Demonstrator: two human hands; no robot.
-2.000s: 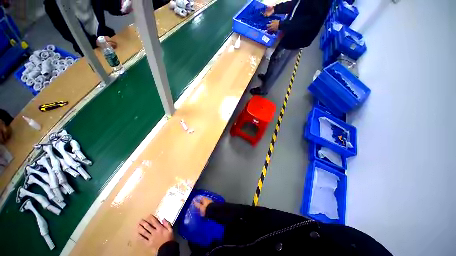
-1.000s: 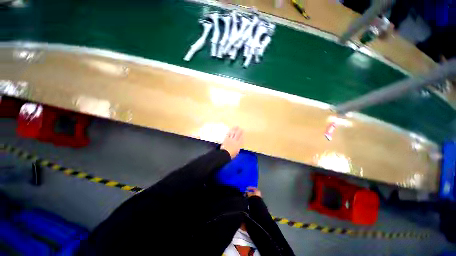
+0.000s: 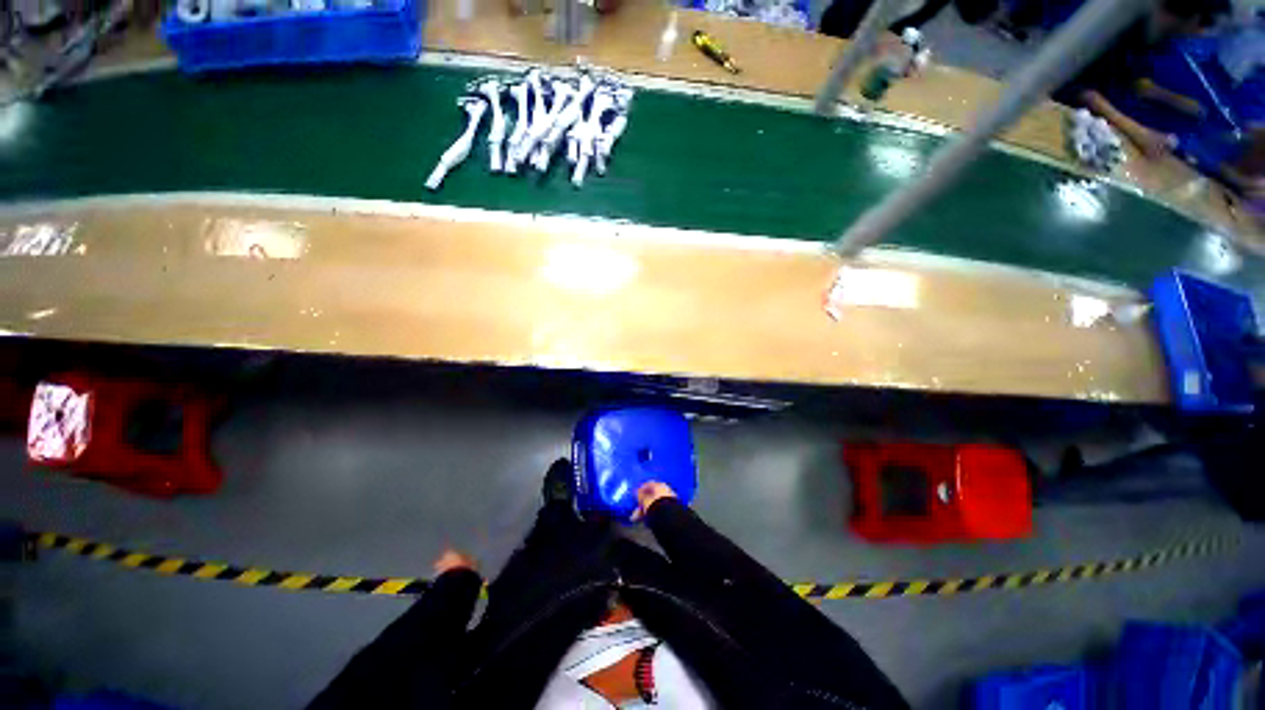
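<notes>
A blue plastic stool stands on the floor just below the bench edge, in front of me. My right hand grips its near edge, with the fingers partly on the seat. My left hand hangs over the floor to the left of the stool, small and blurred. It touches neither stool nor bench, and its finger pose is unclear.
The tan bench runs across ahead. Grey-white handles lie on the green belt. Red stools stand left and right. A slanted post rises from the bench. A small red-and-white item lies near its foot.
My left hand has left the bench edge and moved down and left. My right hand stays at the blue stool. The view has turned and now shows the bench square on.
</notes>
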